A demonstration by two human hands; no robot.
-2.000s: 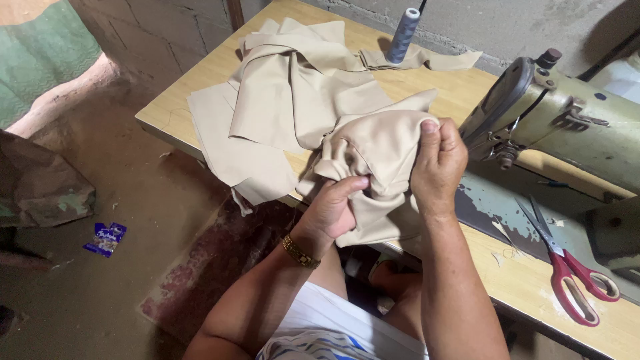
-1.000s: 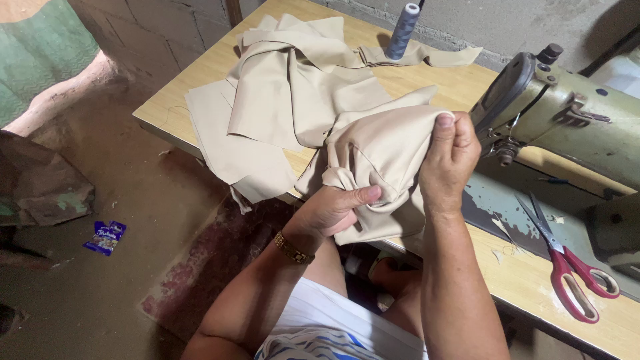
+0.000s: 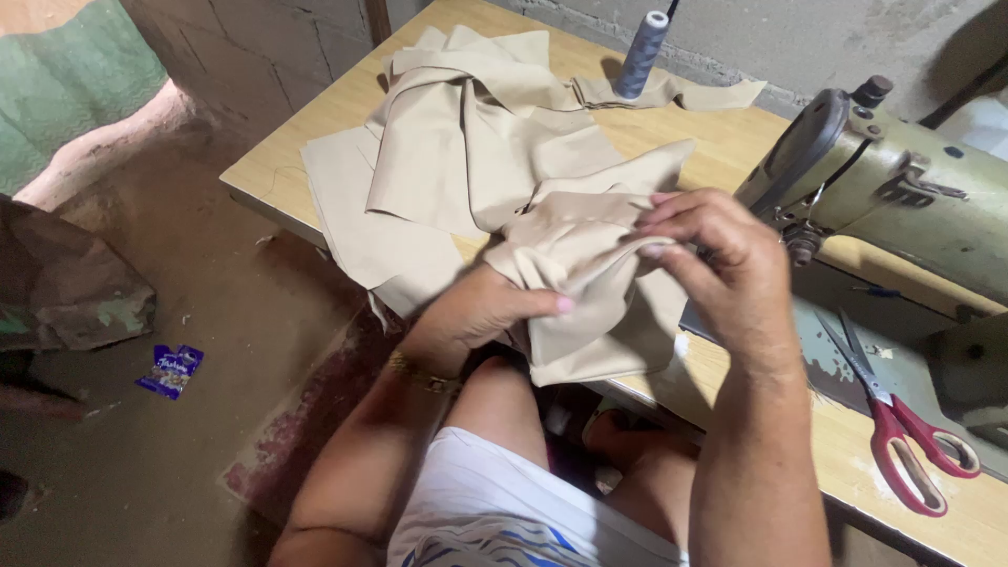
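My left hand (image 3: 488, 307) grips a bunched piece of beige fabric (image 3: 583, 291) at the table's front edge, its thumb on top and its other fingers hidden under the cloth. My right hand (image 3: 709, 252) pinches a fold of the same fabric between thumb and fingers, a little higher and to the right. More beige fabric pieces (image 3: 425, 150) lie in a loose pile behind and to the left of my hands. A beige strip (image 3: 709, 90) stretches along the back of the table beside a cone of grey-blue thread (image 3: 642, 59).
An olive-green sewing machine (image 3: 906, 181) stands at the right of the wooden table (image 3: 307, 142). Red-handled scissors (image 3: 890, 409) lie with blades apart near the front right edge. A purple wrapper (image 3: 171, 370) is on the floor, with camouflage cloth (image 3: 71, 283) at the far left.
My right hand has shifted its hold from the raised upper edge of the fabric to a fold lower down. The cloth stretched between my hands has slackened.
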